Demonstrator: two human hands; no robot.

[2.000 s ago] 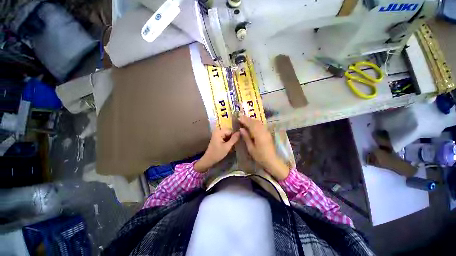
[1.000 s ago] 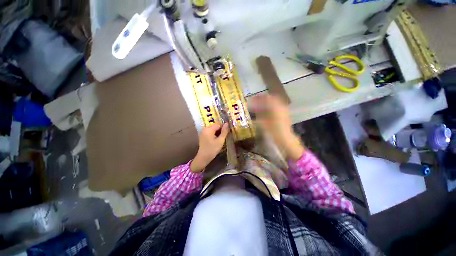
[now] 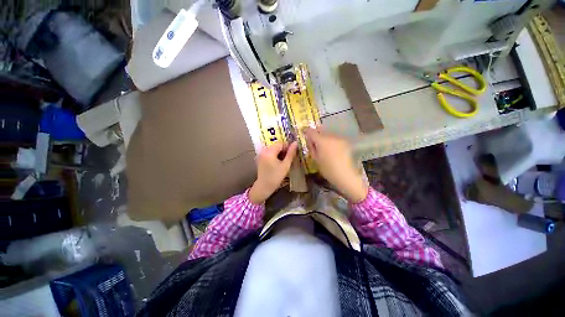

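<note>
A narrow brown strip (image 3: 298, 178) hangs over the front of the machine bed, below the metal strip between the yellow "PIT" tape bands (image 3: 267, 111). My left hand (image 3: 273, 168) pinches the strip's upper part between thumb and fingers. My right hand (image 3: 334, 162) is beside it on the right tape band, slightly blurred; whether its fingertips grip anything is hidden. A large brown panel (image 3: 186, 136) lies left of the bed. The presser foot area (image 3: 286, 75) is above my hands.
A loose brown strip (image 3: 360, 98) and yellow-handled scissors (image 3: 458, 91) lie on the bed to the right. A white lamp (image 3: 176, 38) hangs at upper left. A small parts tray (image 3: 510, 99) is right of the scissors.
My right hand swung out to the right, blurred, and is now back beside my left hand. My left hand stays on the strip, whose lower end now shows below it.
</note>
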